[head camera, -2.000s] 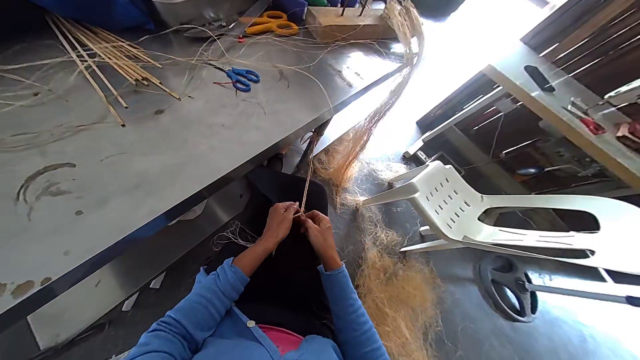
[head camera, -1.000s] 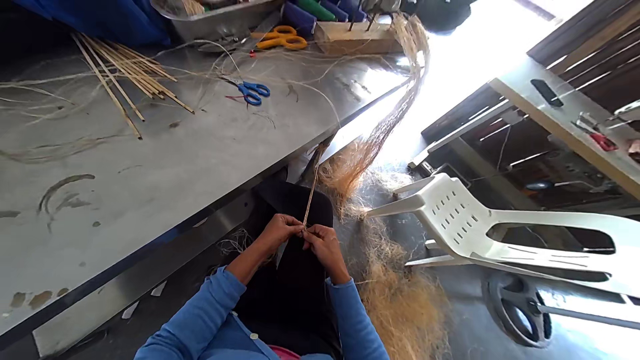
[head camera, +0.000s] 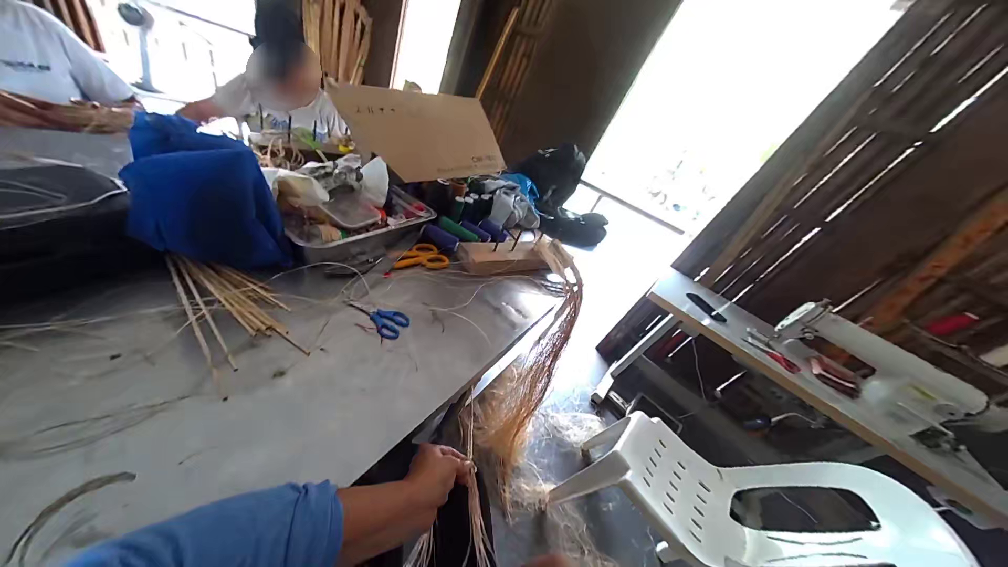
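Observation:
My left hand (head camera: 438, 476) pinches a thin bundle of pale plant fibre strands (head camera: 476, 504) just off the table's edge. The strands run up taut toward the edge and hang loose below my fingers. Only a small part of my right hand (head camera: 549, 561) shows at the bottom edge, and what it holds is hidden. Above my left hand, a long hank of brown and blond fibre (head camera: 543, 370) hangs over the table corner. Blue-handled scissors (head camera: 387, 323) and orange-handled scissors (head camera: 420, 257) lie on the metal table (head camera: 260, 409).
Thin sticks (head camera: 228, 299), a blue cloth (head camera: 201, 197), a metal tray of supplies (head camera: 362, 240) and a wooden block with pegs (head camera: 500, 257) are on the table. Two people are across it. At right stand a white plastic chair (head camera: 677, 488) and a sewing machine (head camera: 882, 362) on its table.
My hands were together on the strands; now my right hand is apart, low and mostly out of view. The view has tilted up, bringing in the people and the sewing machine.

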